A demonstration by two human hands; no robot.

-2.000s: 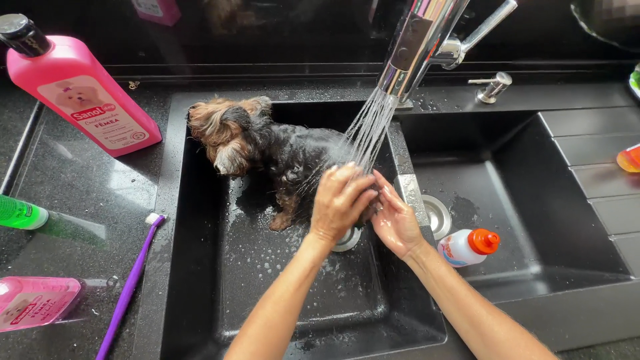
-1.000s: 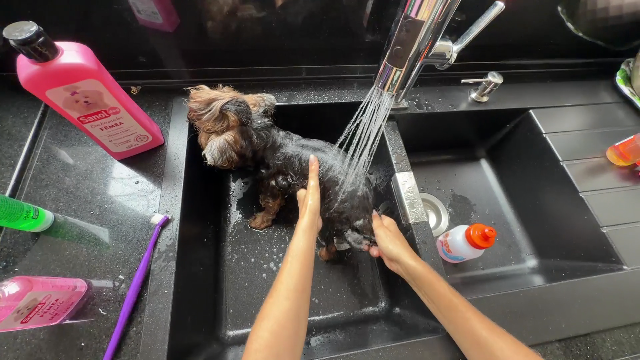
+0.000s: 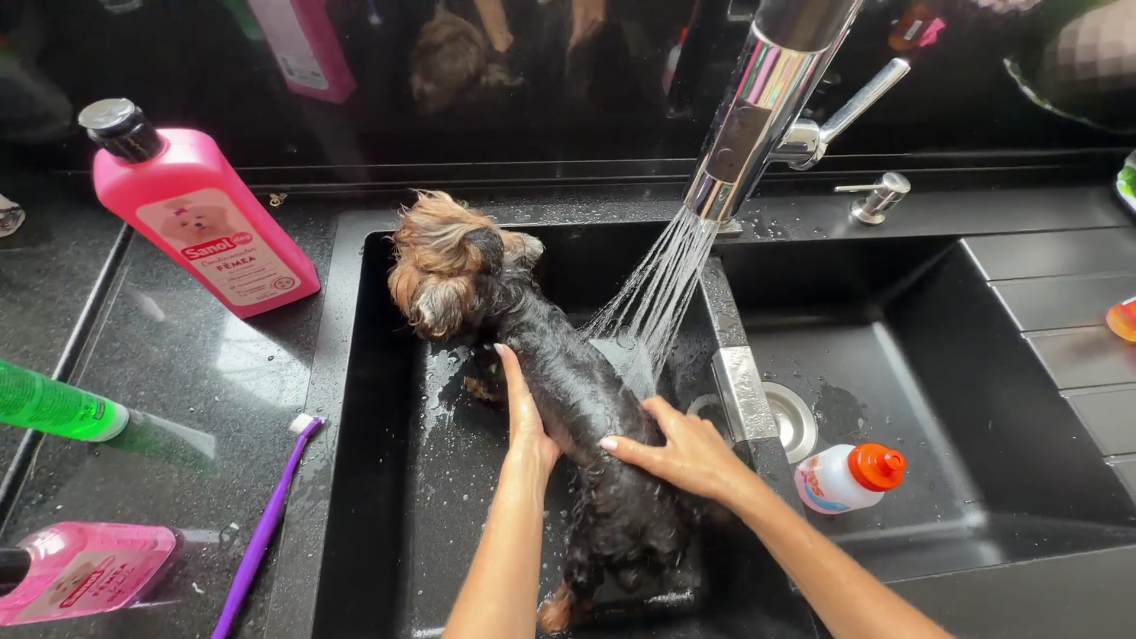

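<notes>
A small wet dog (image 3: 568, 382) with black and tan fur stands in the left basin of a black double sink (image 3: 342, 426). Its head is near the basin's back left corner, its hindquarters toward me. My left hand (image 3: 525, 417) lies along the dog's left flank, fingers pointing up. Across its back and right side rests my right hand (image 3: 679, 448), thumb on the back. Both hands cradle the body between them. Water sprays from a chrome faucet (image 3: 737, 133) beside the dog's right side.
On the left counter are a pink conditioner bottle (image 3: 209, 222), a green tube (image 3: 58, 404), a smaller pink bottle (image 3: 98, 568) and a purple toothbrush (image 3: 266, 532). A white bottle with an orange cap (image 3: 848, 479) is in the right basin. A chrome dispenser (image 3: 879, 200) stands behind.
The dog's body has turned, its hindquarters now nearer me and out from under the spray. My right hand has moved from its rear to its back and side.
</notes>
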